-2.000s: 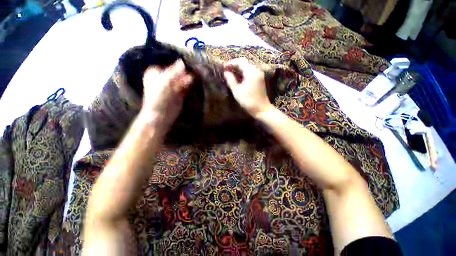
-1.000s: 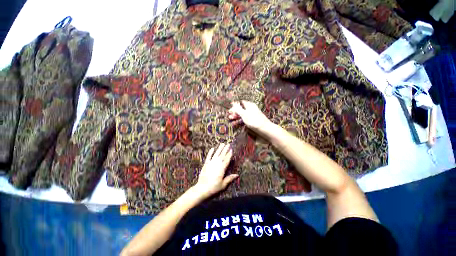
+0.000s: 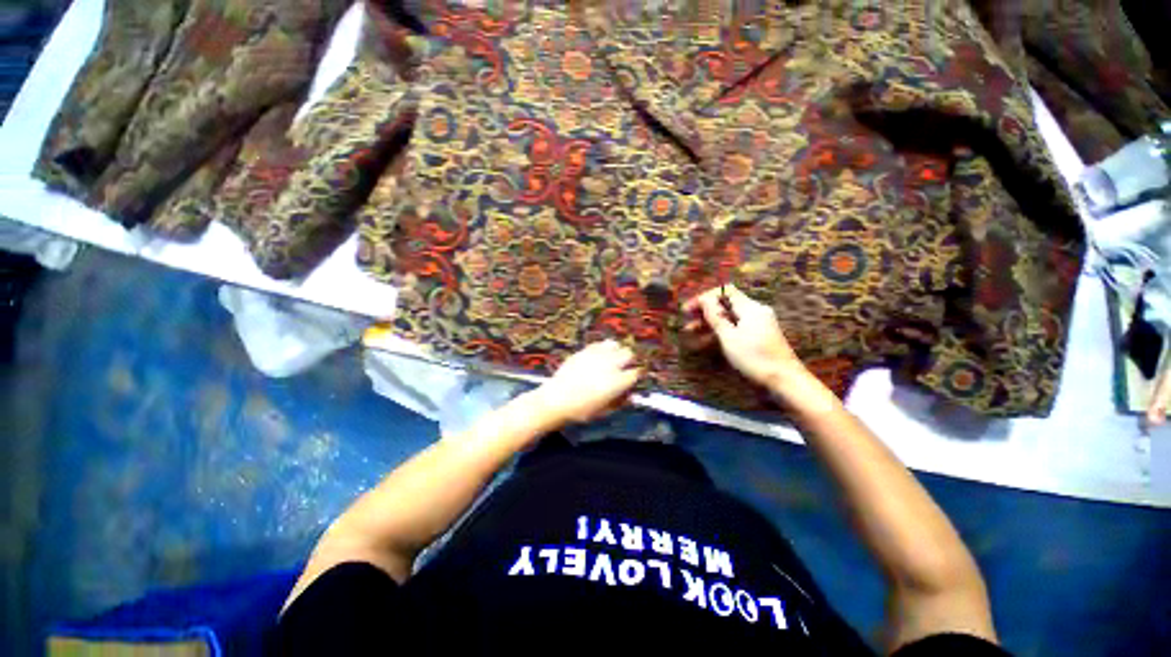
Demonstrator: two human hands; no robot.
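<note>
A patterned jacket (image 3: 520, 263) in brown, gold and red lies spread out front side up, its hem along the table's near edge. My left hand (image 3: 595, 381) is at the hem near the centre front, fingers curled on the cloth edge. My right hand (image 3: 745, 334) is just right of it, above the lower front edge. Its fingers are closed on a small dark tool (image 3: 727, 303), probably thread snips, mostly hidden by the fingers. The cloth directly under both hands is partly hidden.
Other patterned jackets lie at the left (image 3: 212, 96) and far right (image 3: 1059, 51). Clear-white objects (image 3: 1130, 180) and a pale tray with a black item (image 3: 1140, 347) are at the right edge. Clear plastic (image 3: 289, 331) hangs below the white table's edge (image 3: 1002, 465). A blue crate (image 3: 141, 631) is at lower left.
The view has shifted down towards the hem. My hands have left the collar area, passed down the front, and are now close together at the hem. My left hand went from flat to curled.
</note>
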